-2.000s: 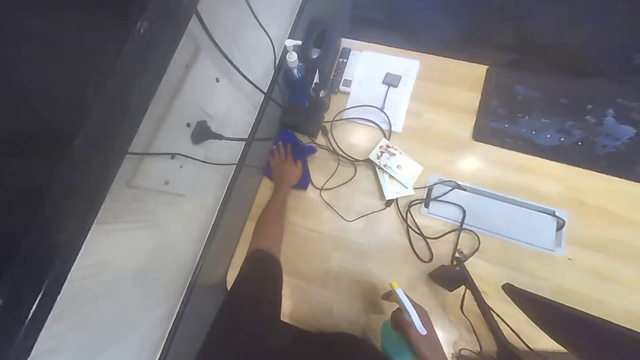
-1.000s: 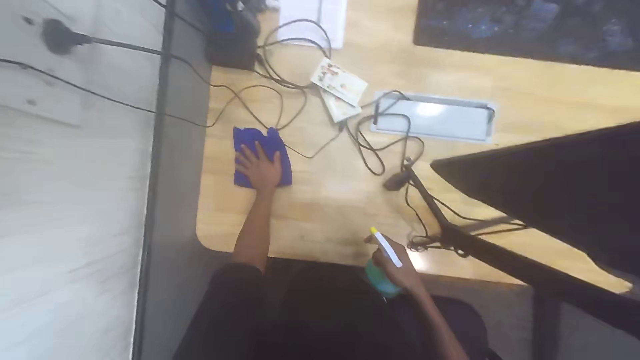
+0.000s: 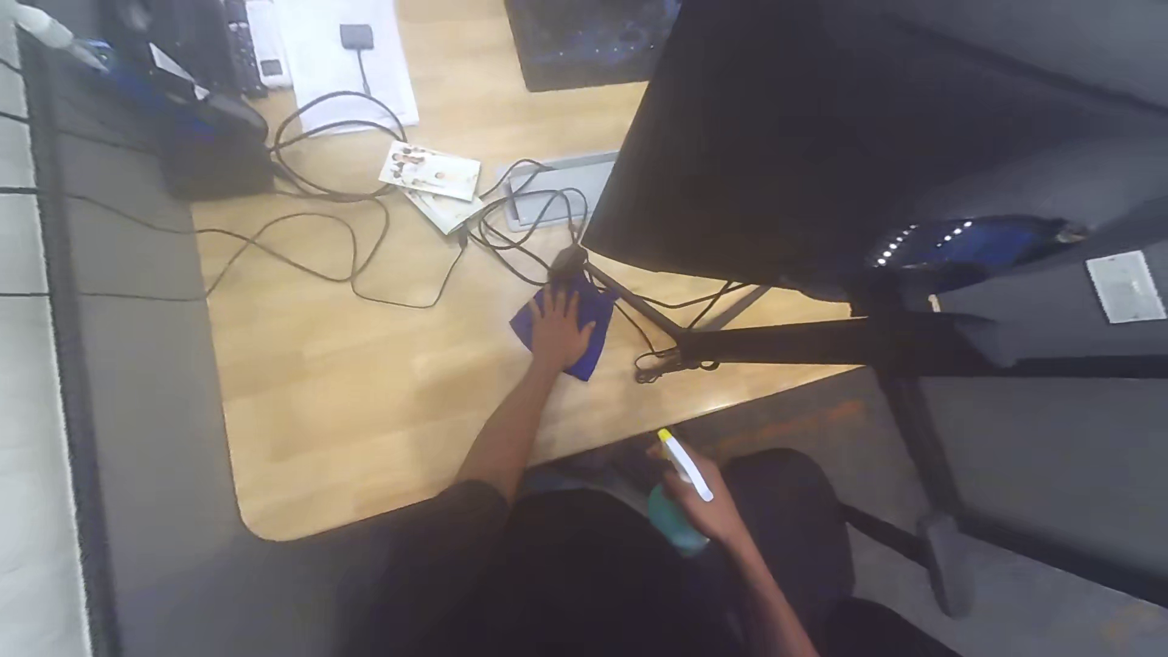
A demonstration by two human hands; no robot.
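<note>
My left hand [image 3: 559, 336] lies flat with spread fingers on a blue cloth [image 3: 589, 351], pressed on the light wooden desk [image 3: 328, 438]. The cloth touches or lies close beside a small black cable box [image 3: 568, 263] at the foot of the monitor stand. Past the desk's front edge, my right hand [image 3: 703, 497] is closed around a spray bottle [image 3: 673, 522] with a teal body and a white and yellow spray head. Part of the bottle is hidden by the fingers.
Black cables [image 3: 351, 274] loop over the desk beside two printed cards [image 3: 431, 171]. A monitor [image 3: 730, 164] on a black stand [image 3: 776, 345] hangs over the right side. A grey tray-like panel [image 3: 557, 193] is behind the cables. A chair [image 3: 794, 511] stands below the front edge.
My left hand has moved right across the desk with the blue cloth, from the left side to beside the monitor stand. My right hand still holds the spray bottle. The view has shifted.
</note>
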